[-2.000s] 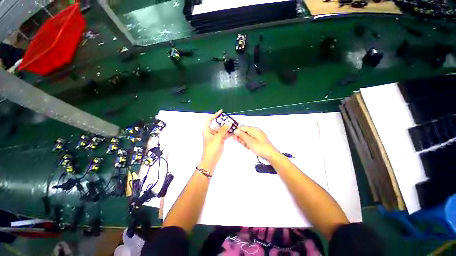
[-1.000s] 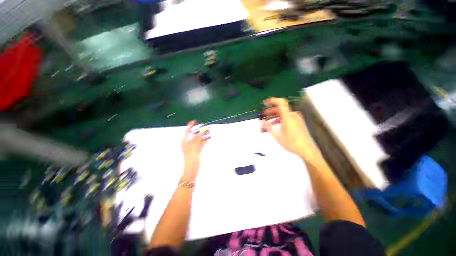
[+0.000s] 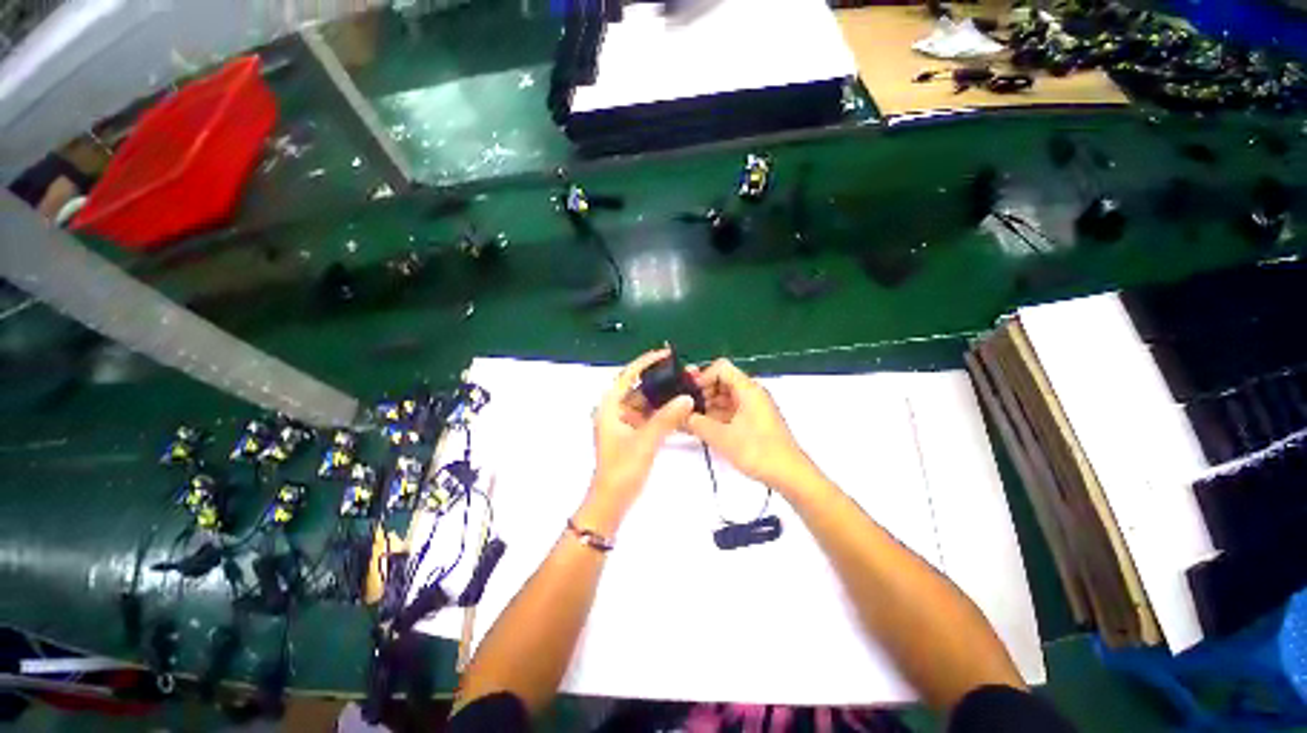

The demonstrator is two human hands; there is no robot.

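Observation:
A black plastic housing [image 3: 665, 381] is held between both hands above the back part of the white work sheet [image 3: 817, 616]. My left hand [image 3: 628, 424] grips it from the left. My right hand [image 3: 741, 421] holds its right side with the fingertips. A thin black cord hangs from the held piece down to a short dark lump [image 3: 747, 533] on the sheet. Whether a circuit board sits inside the housing cannot be seen.
Circuit boards with black cords [image 3: 338, 457] cluster at the left. Brown-edged sheets [image 3: 1068, 480] and black trays [image 3: 1247, 415] stand at the right, a blue plastic item [image 3: 1283, 666] below them. A grey metal bar [image 3: 172, 318] crosses the left. Boards lie on the green surface [image 3: 860, 308] beyond.
The coloured board in the left hand no longer shows; a black housing is there. My right hand has come back from the right side to meet the left. The view has shifted.

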